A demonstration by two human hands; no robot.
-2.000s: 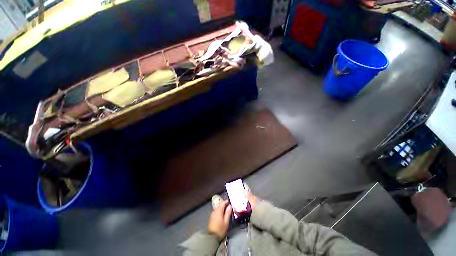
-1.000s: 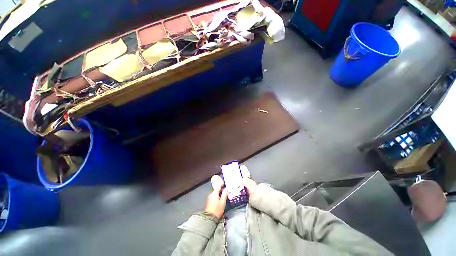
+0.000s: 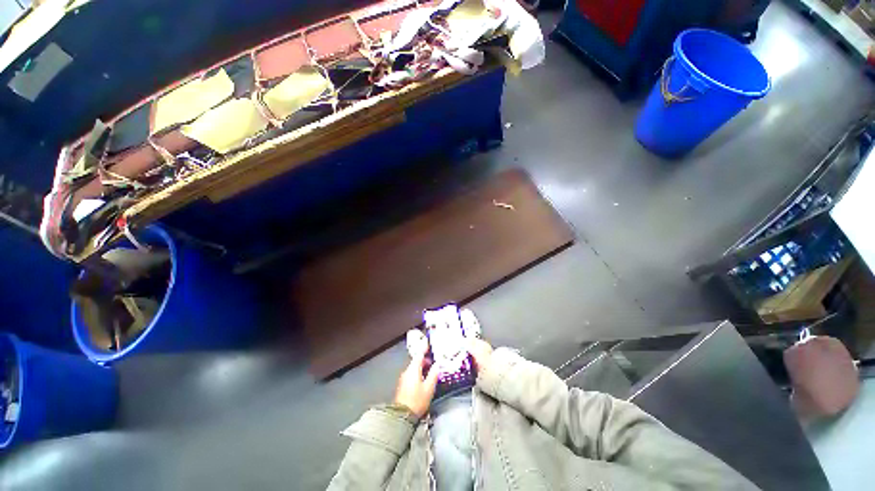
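Observation:
A mobile phone (image 3: 447,347) with a lit screen is held upright in front of my body, low in the middle of the view. My left hand (image 3: 415,385) holds its left edge. My right hand (image 3: 480,361) holds its right edge. Both hands are bare, with grey-green sleeves behind them. What the screen shows is too small to read clearly; a keyboard-like pattern shows on its lower part.
A long ledge (image 3: 288,151) at the upper left bears khaki pieces (image 3: 228,125), offcuts and white strips (image 3: 526,36). A brown board (image 3: 437,268) lies on the floor. Blue bins stand left (image 3: 173,297) and upper right (image 3: 703,91). A dark box-like surface (image 3: 720,403) stands right.
The view has shifted, so the ledge and bins sit higher in the picture. The phone has stayed in both hands, and a keyboard-like pattern now shows on its screen.

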